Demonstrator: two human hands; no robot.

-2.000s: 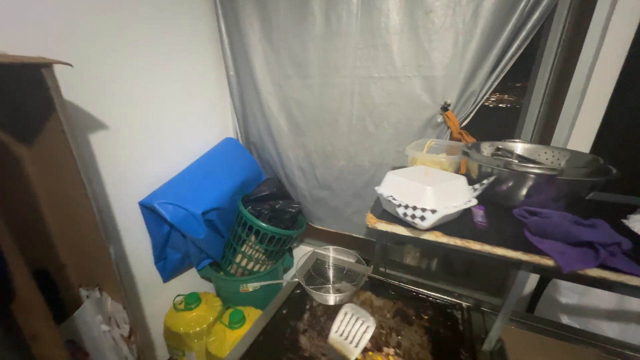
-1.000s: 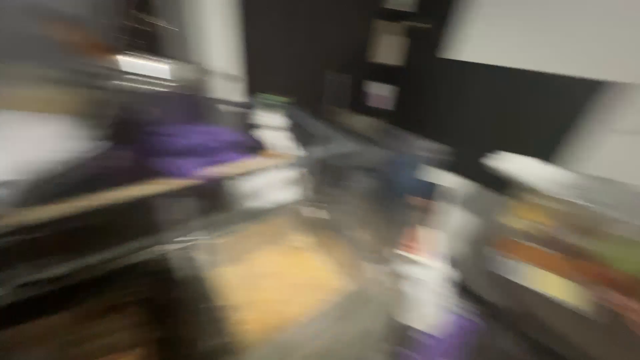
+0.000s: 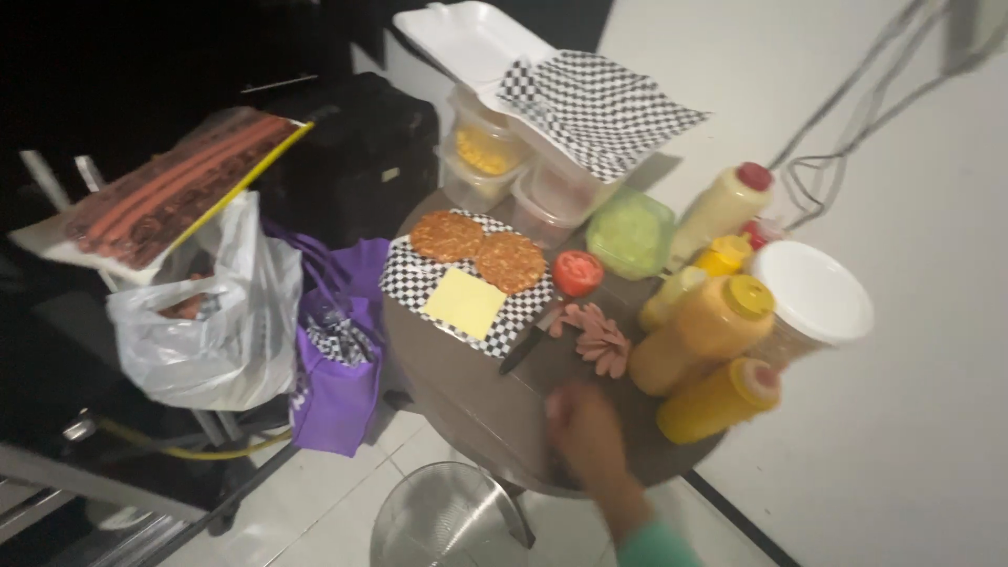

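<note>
My right hand (image 3: 587, 429), blurred, is over the near part of a round brown table (image 3: 465, 398); its fingers look curled, and whether they hold anything is not clear. My left hand is out of view. Ahead of the hand lie a dark-bladed knife (image 3: 524, 350) and sliced pink sausage pieces (image 3: 602, 342). A cut tomato (image 3: 577, 272) sits beyond them. To the left, checkered paper (image 3: 405, 272) holds two browned round patties (image 3: 446, 236) and a square yellow cheese slice (image 3: 465, 303). Right of the hand is a yellow squeeze bottle (image 3: 709, 402), beside an orange sauce bottle (image 3: 693, 339).
At the table's back are a foam container (image 3: 476, 39) with checkered paper, corn in a plastic tub (image 3: 484, 150) and a green tub (image 3: 630, 236). A white-lidded tub (image 3: 815, 291) stands right. Left are a plastic bag (image 3: 213, 339) and a purple bag (image 3: 339, 402). Below is a round perforated metal object (image 3: 445, 516).
The view has swung from the curtain and griddle area to the round table. My right hand has come into view.
</note>
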